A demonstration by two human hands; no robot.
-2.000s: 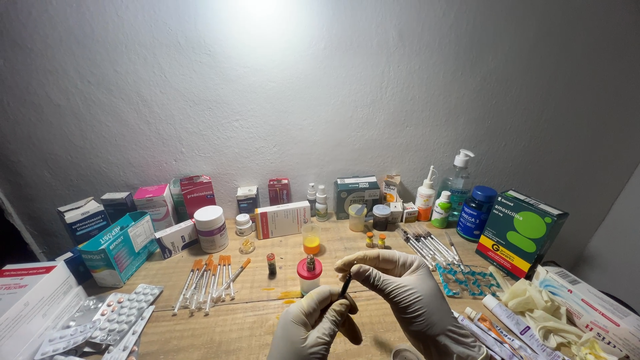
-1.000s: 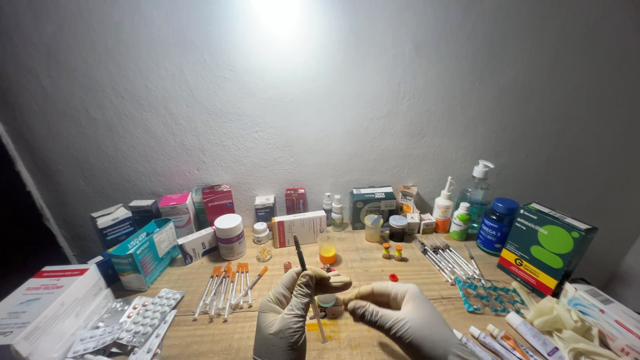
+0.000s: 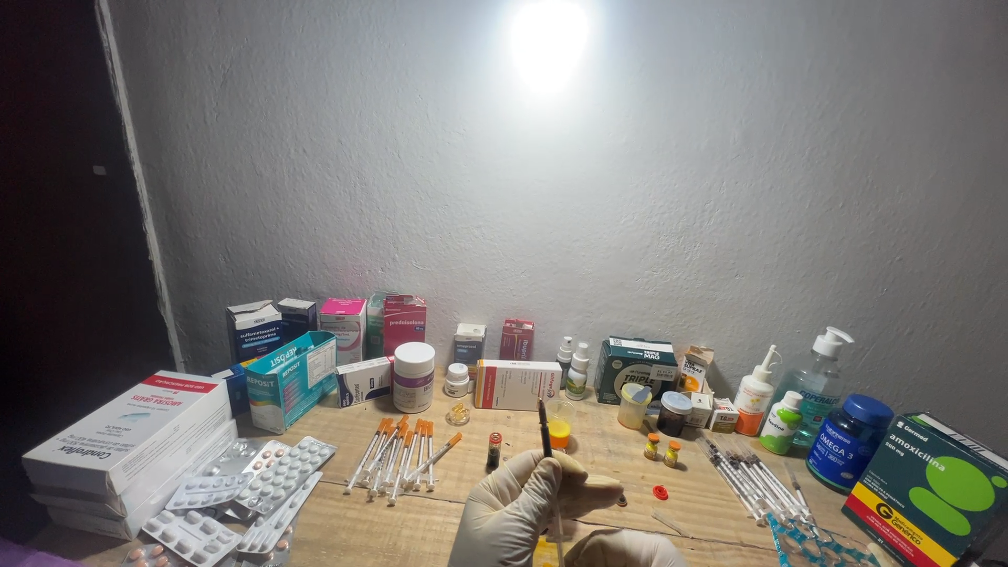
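My left hand, in a pale glove, grips a slim syringe upright, its dark end pointing up and its clear lower part running down past the fingers. My right hand, also gloved, is low at the bottom edge beside the syringe's lower end; its fingers are partly cut off, so its hold is unclear. Beyond the hands stand a small dark vial and a clear cup with orange-yellow liquid. A red cap lies right of my left hand. Yellow stains show under the hands.
Orange-capped syringes lie left, more syringes right. Blister packs and a white box stack fill the left. Medicine boxes and bottles line the wall, with a pump bottle and a green box at right.
Two seconds ago both hands were together around a dark slim item. Since one second ago, my right hand has moved down toward the bottom edge. The view has tilted upward.
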